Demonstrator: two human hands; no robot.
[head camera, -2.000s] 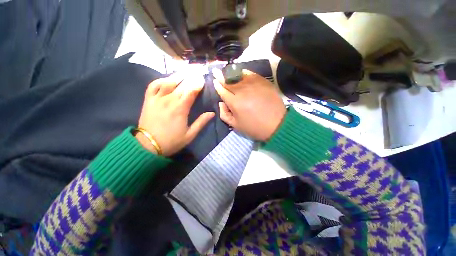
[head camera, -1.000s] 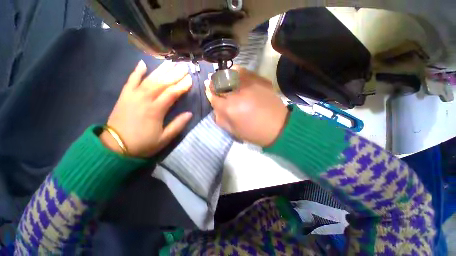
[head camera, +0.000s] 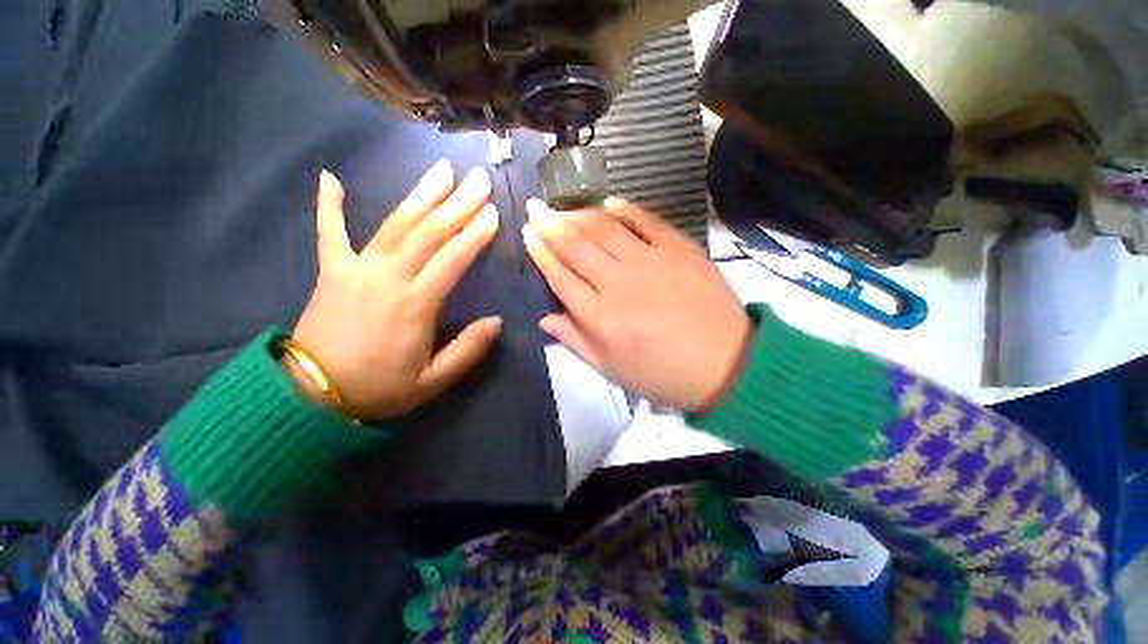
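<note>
A dark garment panel (head camera: 164, 239) lies spread under the needle area and hangs over the table's front edge. My left hand (head camera: 397, 296) lies flat on it with fingers apart, left of a thin line running from the presser foot (head camera: 501, 149). My right hand (head camera: 642, 296) lies right of that line, its fingertips on the cloth below the grey cup-shaped fitting (head camera: 575, 176); it holds nothing that I can see. Striped pocketing (head camera: 661, 126) shows right of the fitting. A pale cloth part (head camera: 589, 421) sticks out below my right hand.
The dark sewing machine head (head camera: 466, 50) overhangs the top. Thread snips (head camera: 869, 292) with a blue handle lie right of my right hand, below the black machine housing (head camera: 825, 126). A white piece (head camera: 1057, 308) lies at the table's right. Striped and white scraps (head camera: 818, 541) show below the table edge.
The striped pocketing that hung below my hands is now mostly out of sight there and shows flat right of the fitting. The dark panel covers more of the front. My left hand's fingers have spread.
</note>
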